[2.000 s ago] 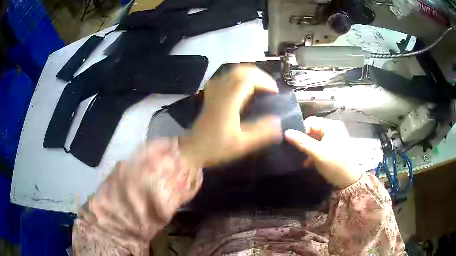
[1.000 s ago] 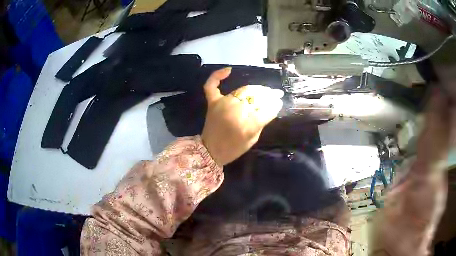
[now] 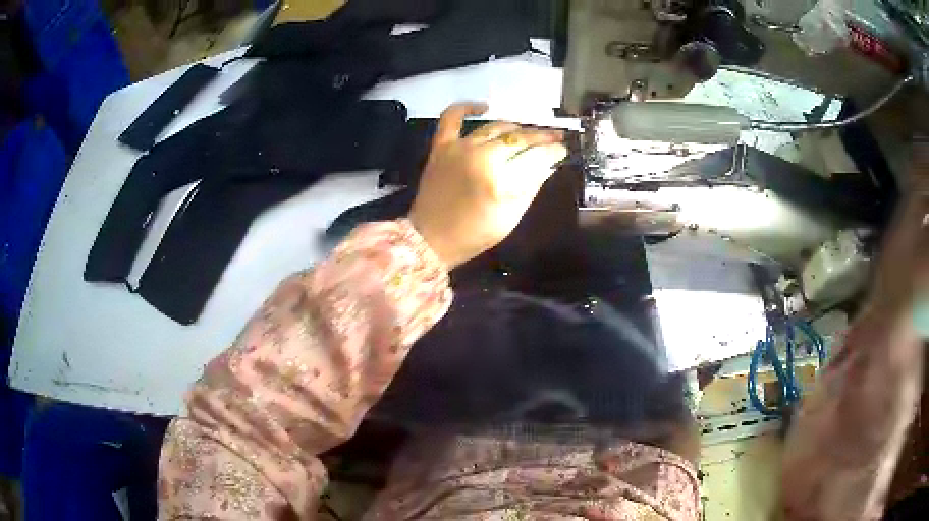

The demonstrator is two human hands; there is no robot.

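Note:
A dark cloth panel (image 3: 570,249) runs from under the sewing machine's presser foot area (image 3: 593,153) down over the wearer's lap, with a slight sheen on its lower part. My left hand (image 3: 484,188) lies on top of the cloth just left of the needle area, fingertips close to the metal parts and thumb spread away; its fingers look flat on the cloth, not pinching it. My right sleeve (image 3: 861,417) is blurred at the right edge, reaching up beside the machine; the right hand itself cannot be made out.
Dark cut panels (image 3: 194,249) overlap on the white table (image 3: 102,346) at left. The machine head (image 3: 637,61) and pale arm (image 3: 754,216) stand at right. Blue loop handles (image 3: 774,366) hang at the table's right edge. Blue cloth or bins (image 3: 71,458) are at far left.
Both hands were at the panel two seconds ago. My right hand has since gone off to the right edge. My left hand has settled on the cloth by the needle, slightly higher than one second ago.

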